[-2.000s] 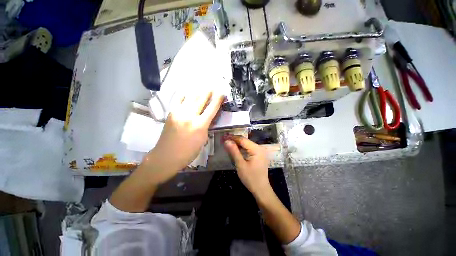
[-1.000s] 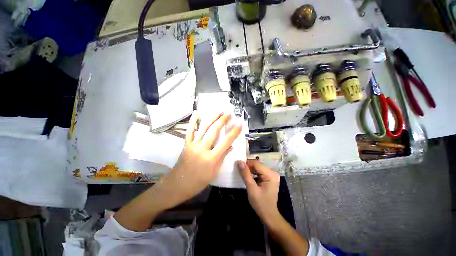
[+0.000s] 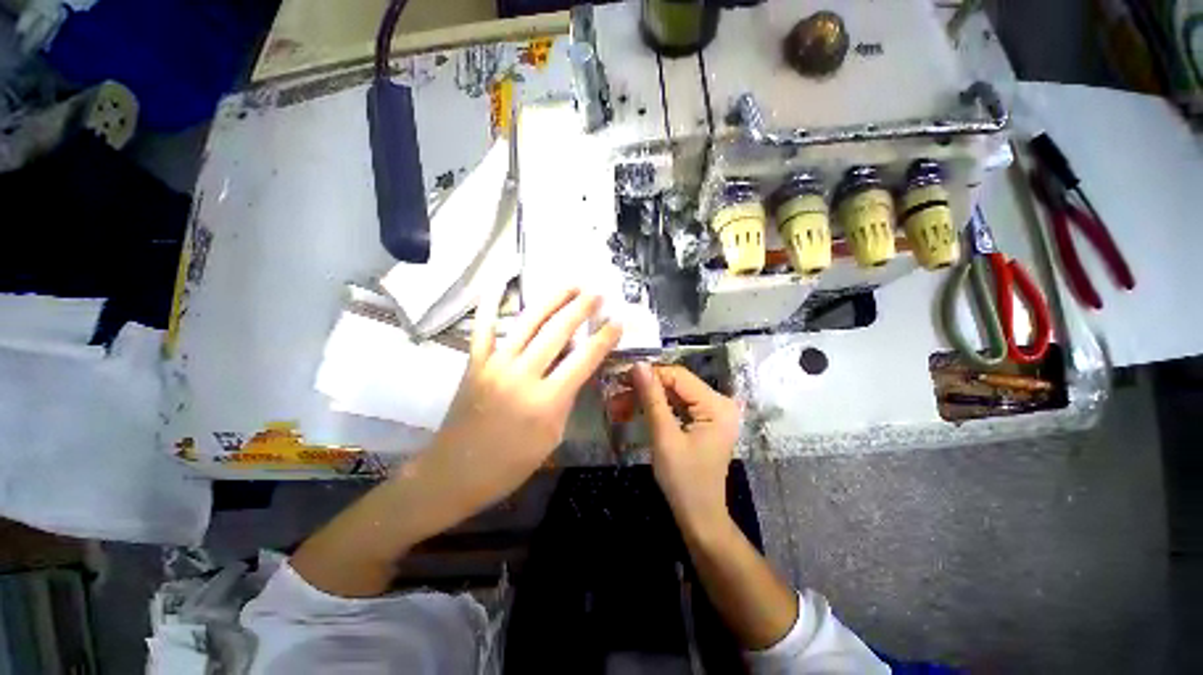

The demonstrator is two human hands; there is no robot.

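A white fabric piece [image 3: 567, 224] lies along the left side of the overlock machine's needle area [image 3: 640, 244], its near end by my hands. My left hand [image 3: 515, 389] rests with spread fingers at the near end of this piece, pressing on it. My right hand [image 3: 689, 419] has thumb and forefinger pinched together at the table's front edge, at the piece's near corner; what lies between the fingertips is too small to tell. A stack of cut pieces [image 3: 455, 257] lies fanned left of the piece, with more white pieces [image 3: 383, 373] nearer me.
The black lamp head [image 3: 399, 172] hangs over the table's left part. Four cream tension dials [image 3: 803, 224] stand right of the needle. Scissors [image 3: 1009, 310] and red-handled pliers [image 3: 1088, 224] lie farther right, near a tool recess [image 3: 999, 385]. Large white fabric [image 3: 99, 422] drapes at far left.
The white piece has moved away from me along the needle area and now covers the grey strip seen there before. My right hand has moved slightly up with its near end.
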